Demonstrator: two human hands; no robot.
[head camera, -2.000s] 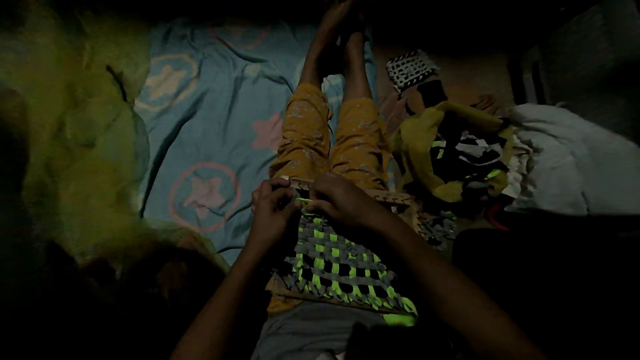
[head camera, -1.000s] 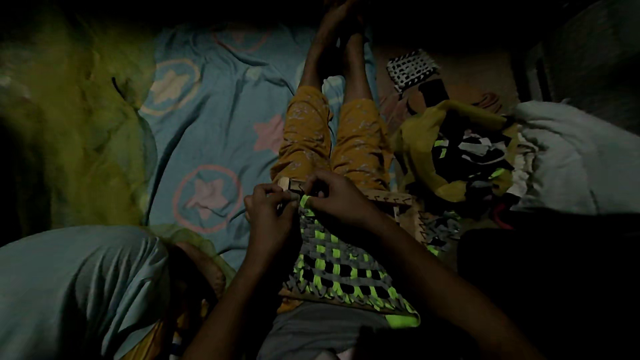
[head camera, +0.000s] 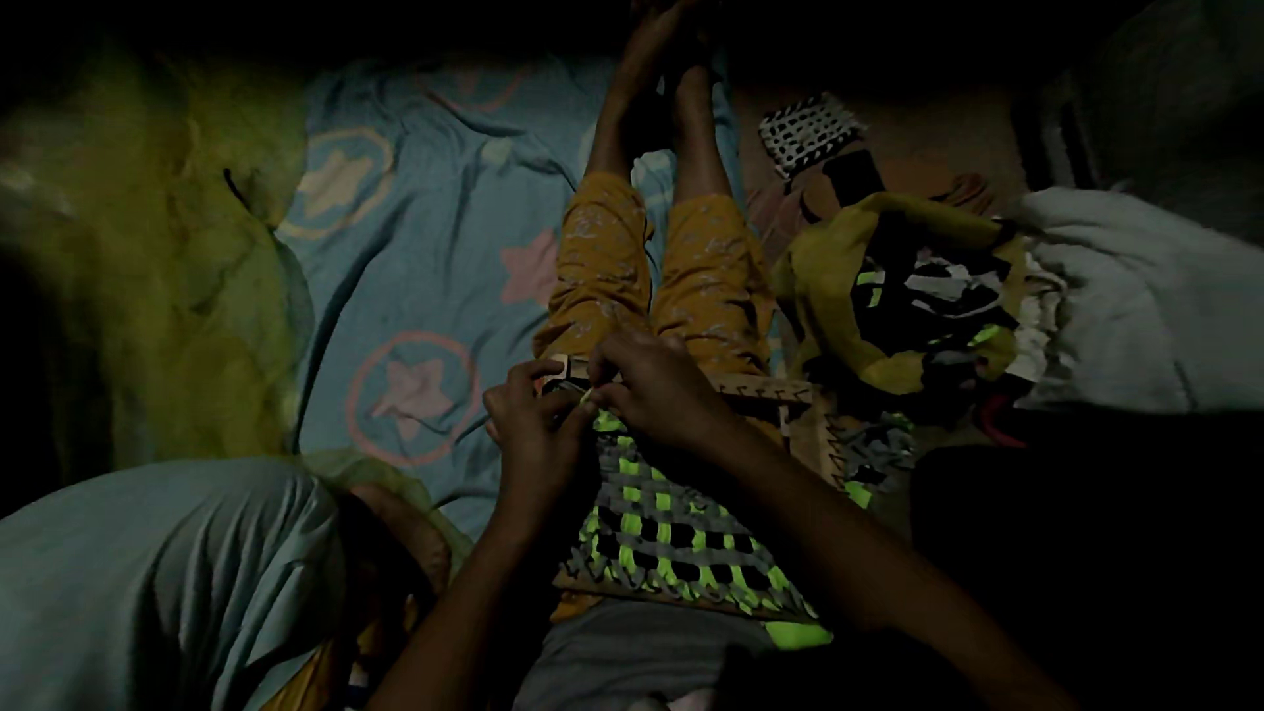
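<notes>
A wooden loom frame with pegs (head camera: 760, 387) lies across my lap, over mustard patterned trousers. Stretched on it is a woven mat of grey, black and neon-green fabric loops (head camera: 667, 538). At the frame's far left corner my left hand (head camera: 538, 420) and my right hand (head camera: 647, 385) meet, fingertips pinching a light green fabric loop (head camera: 590, 395) between them. My right forearm crosses above the mat and hides part of its right side. The loop's far end and the pegs under my fingers are hidden.
Right of my legs stands a yellow cloth bag (head camera: 825, 286) of fabric loops, beside a pale cloth (head camera: 1136, 296). A small woven mat (head camera: 810, 130) lies farther off. A blue star-patterned blanket (head camera: 395, 257) spreads left. Someone's knee in light cloth (head camera: 188, 563) is at lower left.
A person's clothed knee has come in at the lower left since two seconds ago. My hands remain at the frame's far left corner, with the fingertips slightly shifted.
</notes>
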